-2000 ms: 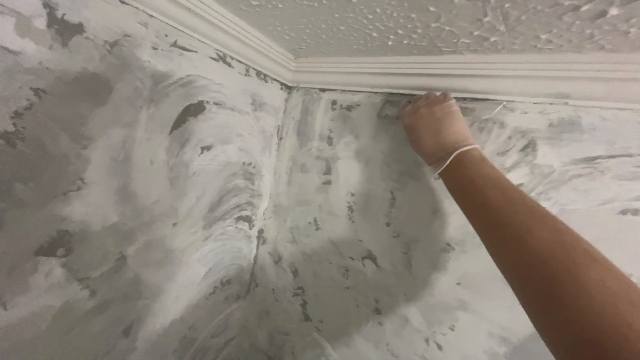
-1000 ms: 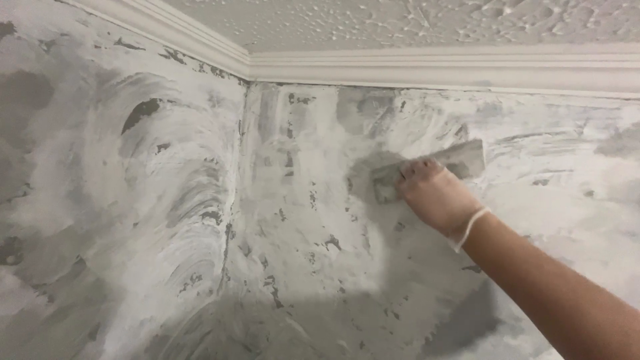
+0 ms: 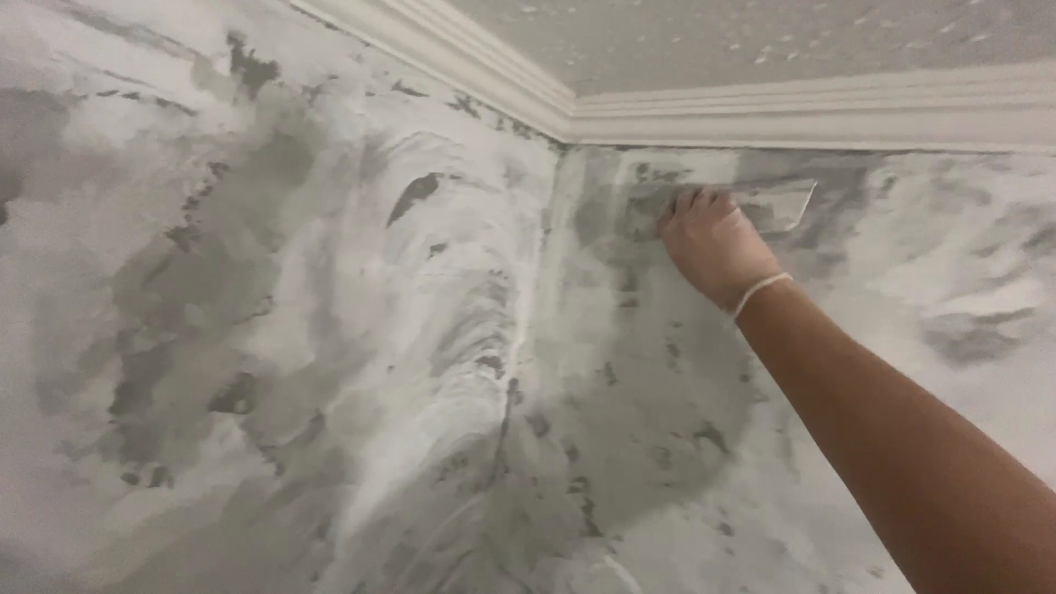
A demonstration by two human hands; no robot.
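My right hand, with a white band at the wrist, is closed around a flat plastering trowel. The blade lies flat or nearly flat against the right-hand wall, a little below the cornice and right of the corner. Its right end shows past my knuckles; the handle is hidden by my fingers. Grey and white patchy plaster covers that wall, with small dark marks below my hand. My left hand is out of view.
A white moulded cornice runs along the top of both walls and meets at the corner. Above it is a textured ceiling. The left-hand wall bears curved plaster strokes and grey-green patches.
My right hand was by the cornice, then lower on the wall with the trowel in plain sight. It is now higher again, close under the cornice.
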